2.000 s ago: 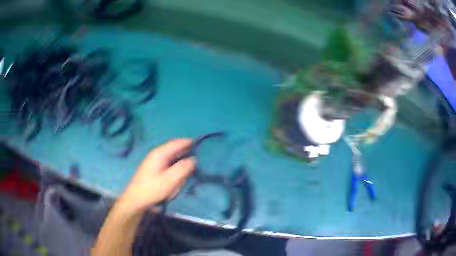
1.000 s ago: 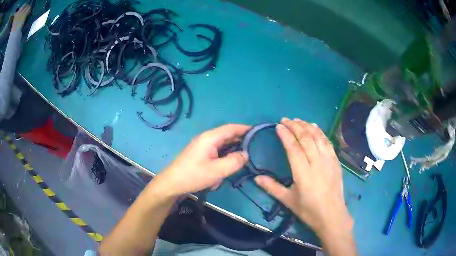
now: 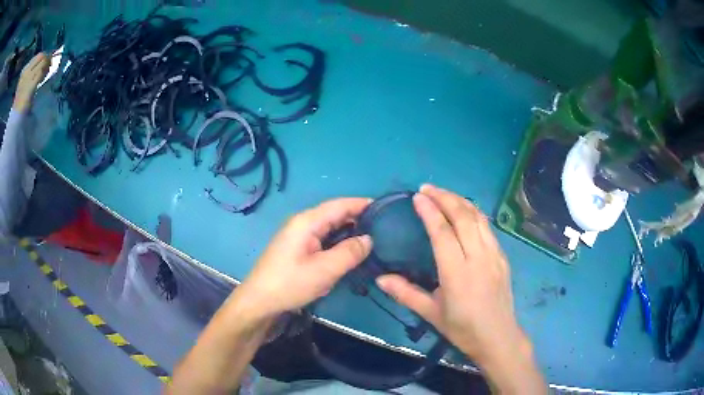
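Observation:
A black headband assembly [image 3: 370, 376] lies across the bench's front edge, its large band hanging below the edge. My left hand [image 3: 309, 251] grips the left side of the C-shaped arm at its end, thumb and fingers closed on it. My right hand [image 3: 463, 266] holds the right side of the same ring, fingertips on its top and thumb below. A thin curved black piece [image 3: 395, 196] shows along the top of the ring between my hands. Whether it is a separate cover seated on the arm cannot be told. A thin dark wire runs below the ring.
A tangled pile of C-shaped trims [image 3: 154, 85] lies at upper left. A green hand press [image 3: 533, 239] with a white fixture [image 3: 583, 185] stands right. Beside it are blue-handled pliers [image 3: 631, 308] and another black headband [image 3: 682, 308]. A plastic bag [image 3: 166, 289] hangs below the edge. Another person's hand [image 3: 29, 75] shows far left.
Both my hands stay on the ring, shifted slightly left in the picture. The ring looks darker and less shiny on top. The other person's hand is lower, by a white piece.

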